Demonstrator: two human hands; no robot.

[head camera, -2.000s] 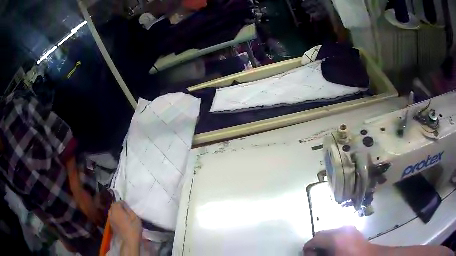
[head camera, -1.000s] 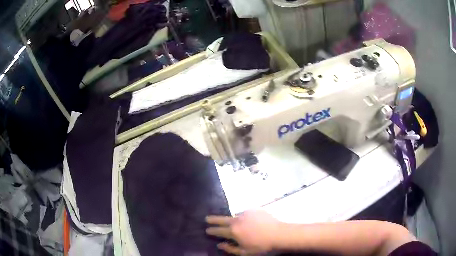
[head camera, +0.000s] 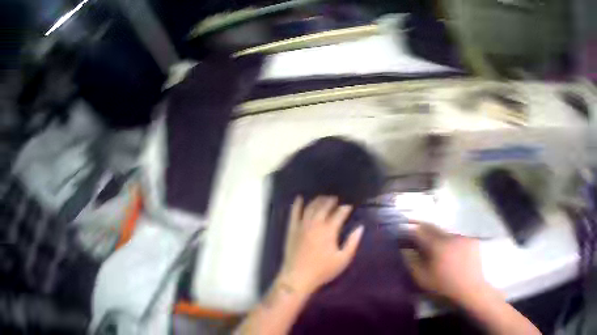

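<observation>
A dark purple shell fabric panel (head camera: 334, 163) with a curved far end lies on the white table left of and beside the sewing machine's needle area. My left hand (head camera: 319, 245) rests flat on the panel with its fingers spread. My right hand (head camera: 445, 258) is at the panel's right edge near the lit needle area; its fingers are bent, and blur hides whether they grip the fabric. The cream sewing machine (head camera: 550, 141) stands at the right. The frame is blurred, so the presser foot and needle cannot be made out.
A black smartphone (head camera: 514, 206) lies under the machine arm. Another dark panel with pale edges (head camera: 196, 137) lies at the table's left edge. A white panel (head camera: 340, 57) lies beyond the table. White pieces (head camera: 134, 275) and an orange edge (head camera: 131, 216) are at the left.
My left hand has come into view onto the dark panel. My right hand has moved from the panel's face to its right edge by the needle area. The view has shifted.
</observation>
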